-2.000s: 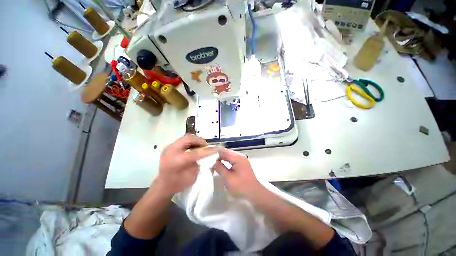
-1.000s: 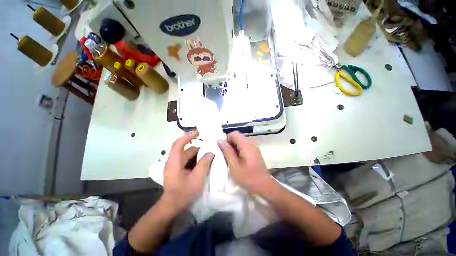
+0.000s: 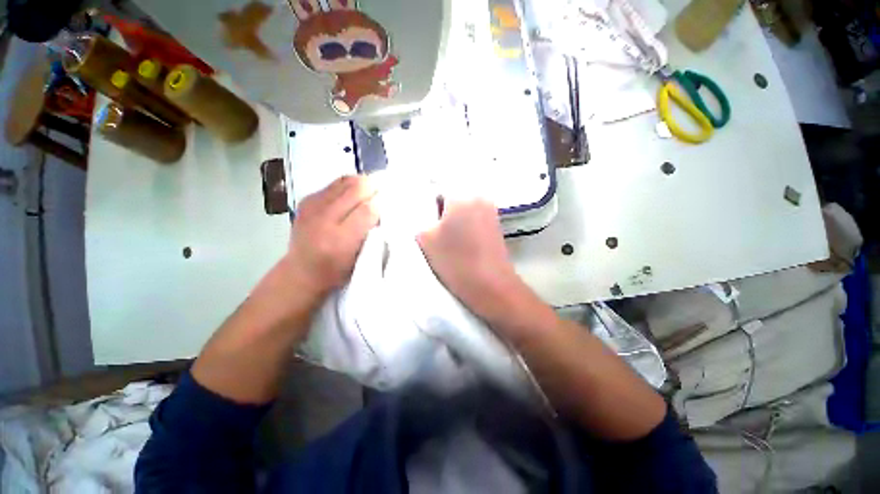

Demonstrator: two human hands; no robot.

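Observation:
White cloth lies over the front of the machine bed and drapes over the table's front edge towards my lap. My left hand grips its left side at the bed's front edge. My right hand grips its right side, fingers curled. The cloth between my hands glares white under the lamp, so its far end and the needle area are washed out. The pale machine head, with a rabbit-eared sticker, stands just beyond my hands.
Brown thread cones stand at the left. Yellow and green scissors and a tan bottle are at the right. White cloth heaps lie below left, beige-white bundles below right. Dark prongs lie beside the bed.
My hands have moved forward with the cloth onto the bed's front, and my right fingers have curled. The view has come closer to the machine, so the brand badge is out of frame.

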